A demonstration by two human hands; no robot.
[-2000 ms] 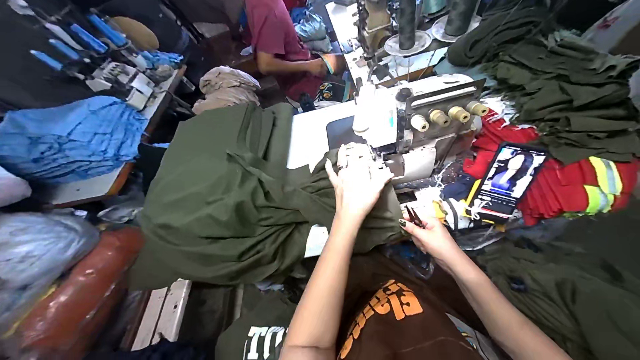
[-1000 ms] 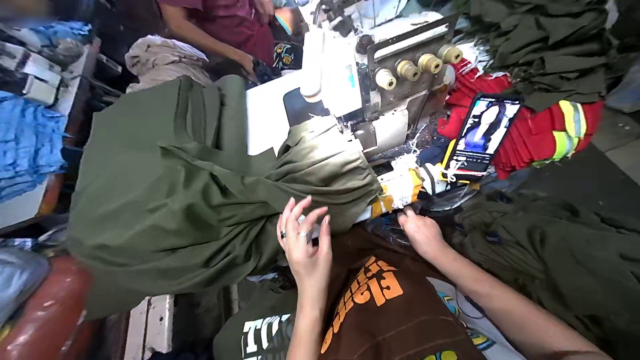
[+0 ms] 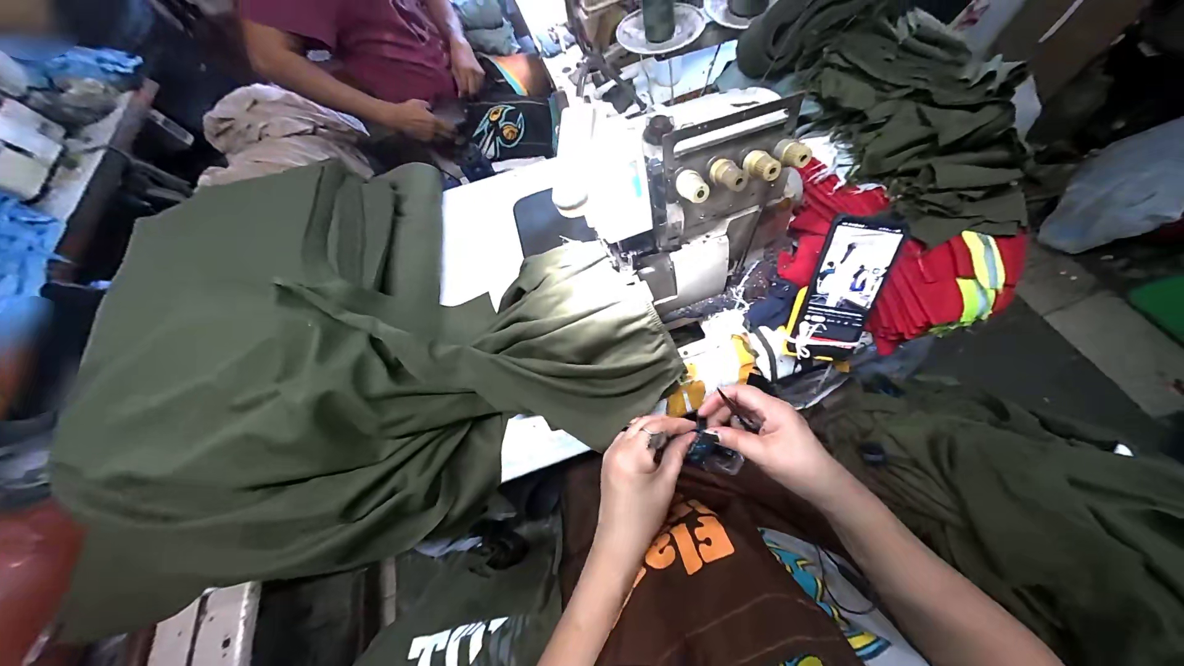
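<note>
My left hand and my right hand meet in front of the serger, fingertips nearly touching around a small dark piece too small to name. A dark, pointed tool, perhaps thread snips, lies in my right hand. Olive green fabric runs from under the presser area of the overlock sewing machine, its gathered edge just beyond my hands. The large remainder of this fabric spreads over the table to the left.
A phone showing a picture leans by red fabric pieces with reflective strips. Dark green cloth piles lie at the back right, more green cloth at the lower right. Across the table, a co-worker's hands are near dark fabric.
My left hand has left the fabric by the machine and come to my right hand. The gathered fabric edge, covered by my hand two seconds ago, now shows. The view has shifted.
</note>
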